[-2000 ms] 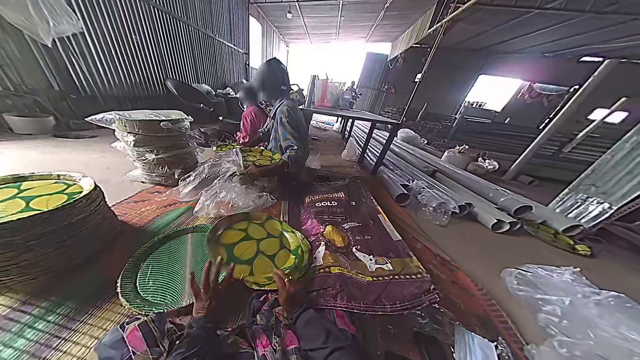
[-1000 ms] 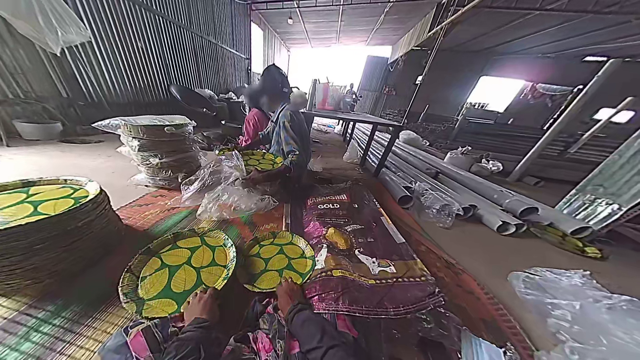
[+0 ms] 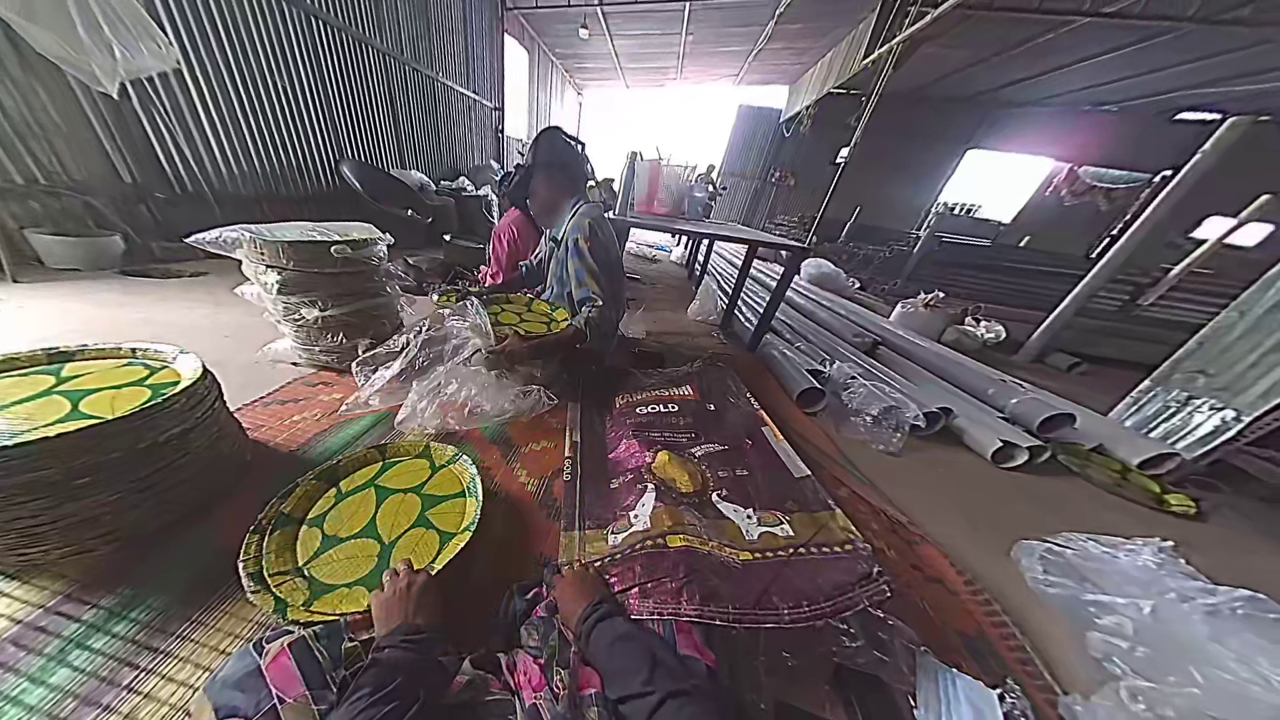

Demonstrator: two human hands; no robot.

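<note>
My left hand (image 3: pixel 405 600) grips the near rim of a round green plate with a yellow leaf pattern (image 3: pixel 385 520), which lies over a larger plate of like pattern (image 3: pixel 262 560). The two overlap, their left edges close together. My right hand (image 3: pixel 580 592) rests at the near left edge of a purple printed sack (image 3: pixel 690 540), its fingers curled; whether it pinches the sack or cloth cannot be told. Left of the plates stands a tall stack of similar plates (image 3: pixel 110 470). Patterned cloth (image 3: pixel 290 665) covers my lap.
Ahead, a person (image 3: pixel 580 260) holds leaf-patterned plates (image 3: pixel 525 315), beside another person in pink. Clear plastic bags (image 3: pixel 460 375) lie before them, near a wrapped stack (image 3: pixel 320 290). Grey pipes (image 3: pixel 960 380) run along the right by a long table (image 3: pixel 700 232). Plastic sheeting (image 3: pixel 1150 610) lies at lower right.
The smaller plate was right of the larger one a second ago, with my right hand at its rim; now it lies over the larger plate. My right hand has left the plate.
</note>
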